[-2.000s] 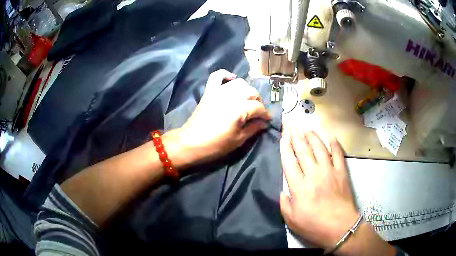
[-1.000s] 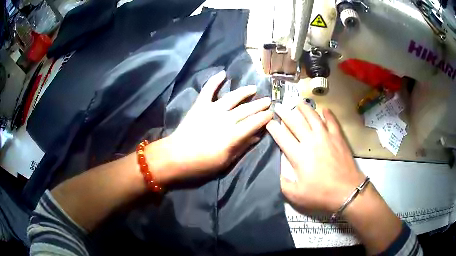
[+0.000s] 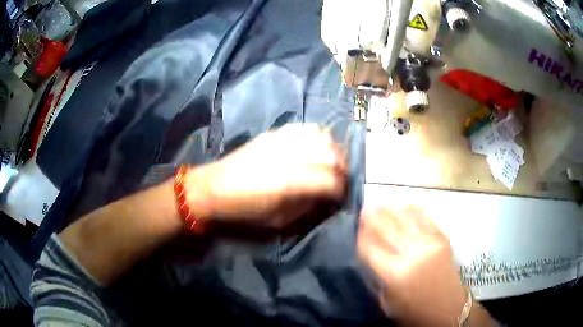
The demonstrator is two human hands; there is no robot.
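Note:
Dark grey-blue garment panels [image 3: 262, 96] lie creased across the table left of the needle, their right edge running under or beside the presser foot [image 3: 360, 108]. My left hand [image 3: 281, 175], blurred, is curled on the cloth close to its right edge, below and left of the foot, with its fingertips closed on the cloth. My right hand [image 3: 406, 249], also blurred, is curled at the cloth's right edge nearer the front of the table; its fingertips are unclear, so its hold cannot be told.
The cream sewing machine head [image 3: 537, 89] stands at right. A red cloth [image 3: 479, 88] and white paper labels [image 3: 502, 150] lie on the tan bed. A printed ruler [image 3: 524, 273] runs along the white table's front. A folded dark bundle [image 3: 105, 32] lies upper left.
My left hand has gone from spread flat to curled. My right hand has moved away from the foot towards the table front and curled. The cloth has shifted up past the foot and creased.

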